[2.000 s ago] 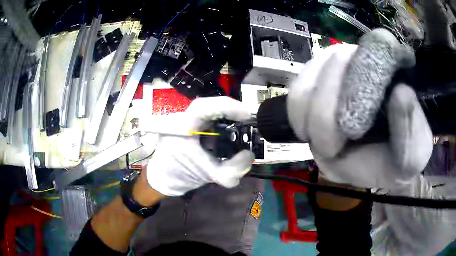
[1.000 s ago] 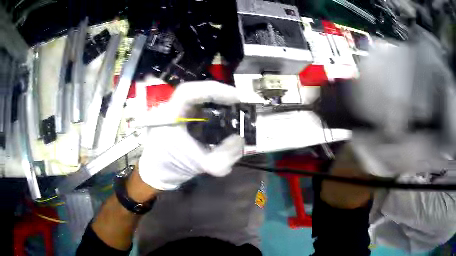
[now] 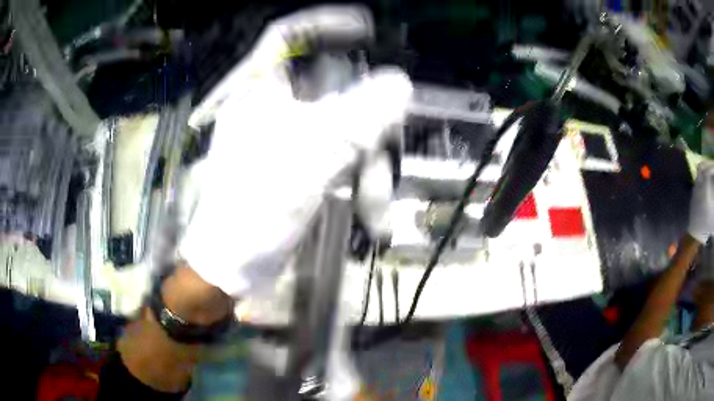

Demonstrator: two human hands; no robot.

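My left hand (image 3: 266, 164), in a white glove and strongly blurred, is raised at left of centre. Its fingers curl around a dark housing (image 3: 313, 74), with a bit of yellow wire beside it. A long grey metal profile (image 3: 317, 282) shows below the glove, slanting down past the bench edge; its contact with the hand is unclear. The black screwdriver (image 3: 528, 168) hangs tilted at right of centre with no hand on it, its cord looping down. My right hand cannot be made out as a separate hand.
Metal profiles (image 3: 98, 204) lie at left. A light grey screw feeder (image 3: 446, 102) stands behind the bench's white front (image 3: 462, 290). Slim dark-tipped rods (image 3: 395, 294) lie near the edge. A coworker's gloved hand (image 3: 702, 200) and arm are at far right. A red stool (image 3: 509, 356) stands below.
My left hand has moved up with the housing. My right hand has let go of the screwdriver and left its place at the right; the tool now hangs free. The camera view has shifted.
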